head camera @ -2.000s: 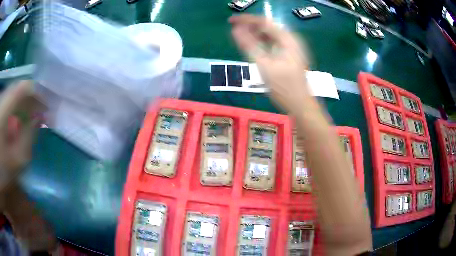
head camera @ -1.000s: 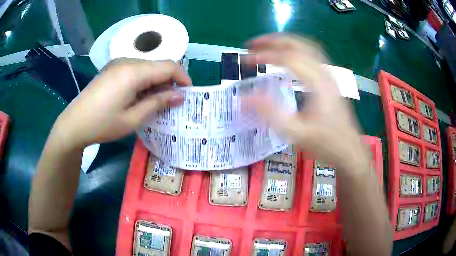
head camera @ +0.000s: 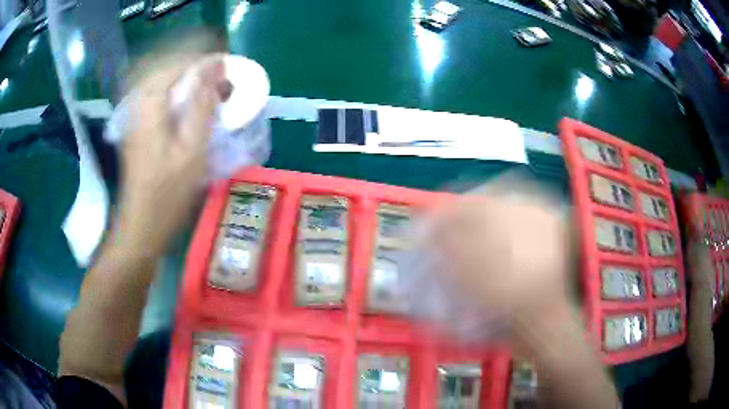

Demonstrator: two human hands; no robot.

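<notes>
My left hand is blurred and lies on the label roll, its fingers at the brown core; whether it grips the roll is unclear. My right hand is blurred over the right part of the upper row of the red phone tray. It holds a blurred whitish label strip that hangs over the pockets. Mobile phones with open backs sit in the tray pockets; my right hand and the strip hide some of the upper ones. White patches show on the lower phones.
A white sheet with black rectangles lies behind the tray, thin tweezers on it. A second red tray of phones stands right, with another beyond. A curling white liner hangs left. Loose phones lie farther across. Another person's arm shows far right.
My left hand has left the strip and moved up-left to the roll. My right hand has moved down over the tray with the strip, which is no longer stretched between both hands.
</notes>
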